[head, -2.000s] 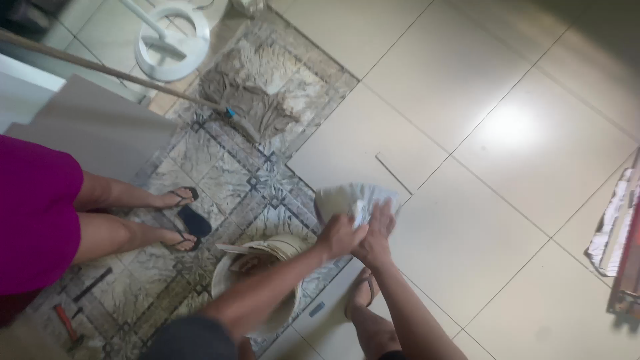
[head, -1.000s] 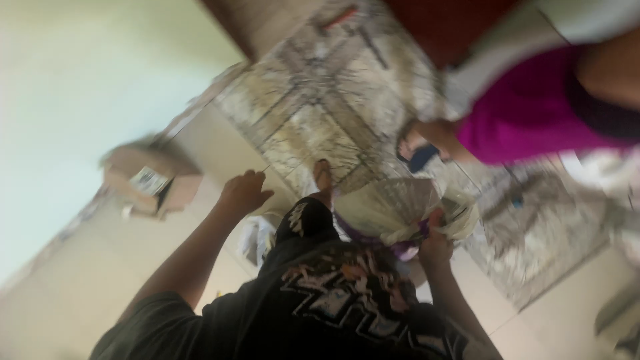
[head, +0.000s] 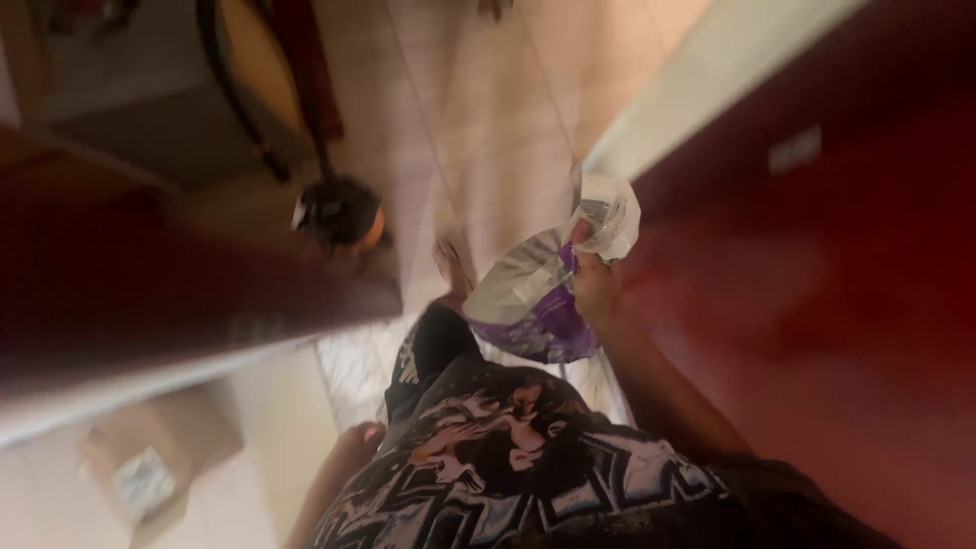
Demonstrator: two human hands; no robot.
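Note:
My right hand (head: 597, 280) grips the gathered neck of a white and purple plastic bag (head: 526, 305), whose full body hangs left of the hand and whose loose top flares above it. The bag bears writing. My left hand (head: 361, 442) hangs low beside my dark printed shirt (head: 526, 450), partly blurred; I see nothing in it, and how far its fingers are curled is unclear.
A cardboard box (head: 164, 450) lies on the floor at lower left, beyond a wall edge. A black and orange object (head: 339, 213) with a dark hose or cable stands at left. Dark red surfaces flank the tiled floor (head: 488, 122) on both sides.
The view has moved from the patterned tile area to a narrow passage. The bag, handled by both hands two seconds ago, now hangs from my right hand alone. The other person is out of view.

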